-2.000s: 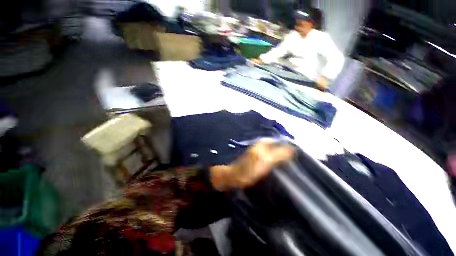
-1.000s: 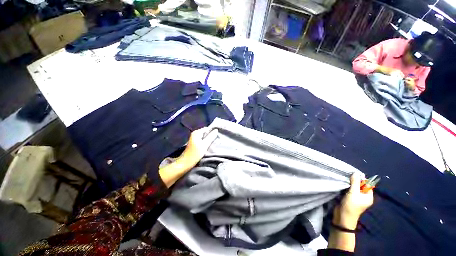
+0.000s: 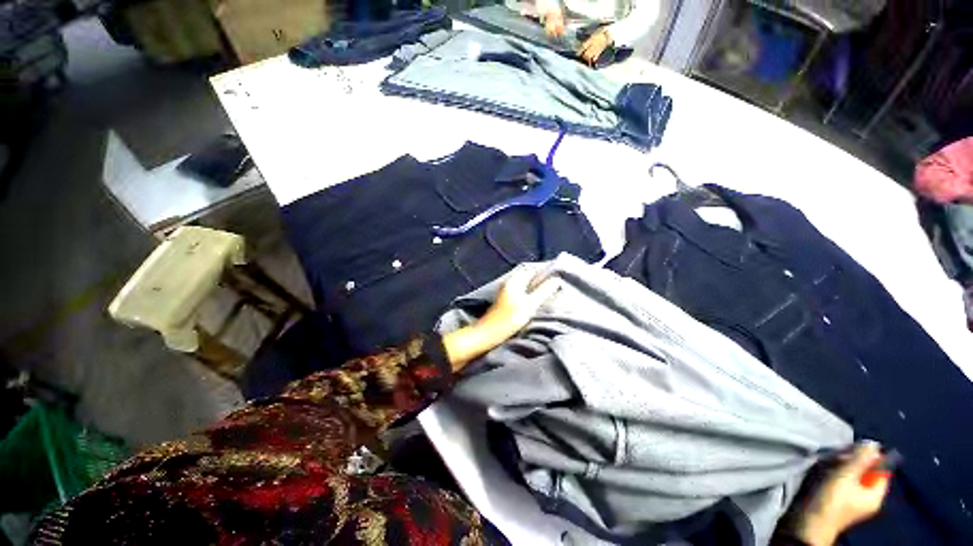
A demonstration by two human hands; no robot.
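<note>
A denim garment [image 3: 662, 395], its pale grey wrong side outward, is stretched between my hands over the near part of the table. My left hand [image 3: 523, 302] grips its upper left edge. My right hand [image 3: 854, 493], slightly blurred near the lower right, holds its right end. The orange-red thread snips [image 3: 877, 470] show in my right hand. Raised seams and a dark lower edge are visible on the garment. Its lowest part is cut off by the picture's edge.
A dark sleeveless denim garment [image 3: 368, 229] lies at left under a blue hanger [image 3: 512, 207]. A long dark denim garment [image 3: 843, 320] lies at right. Lighter denim [image 3: 512, 80] is stacked at the far end of the white table [image 3: 320, 128]. A stool [image 3: 181, 279] stands left. Other people show at the edges.
The view has swung left, so the table contents appear farther right. My right hand has pulled the garment's right end lower and outward. The grey garment remains held in both hands.
</note>
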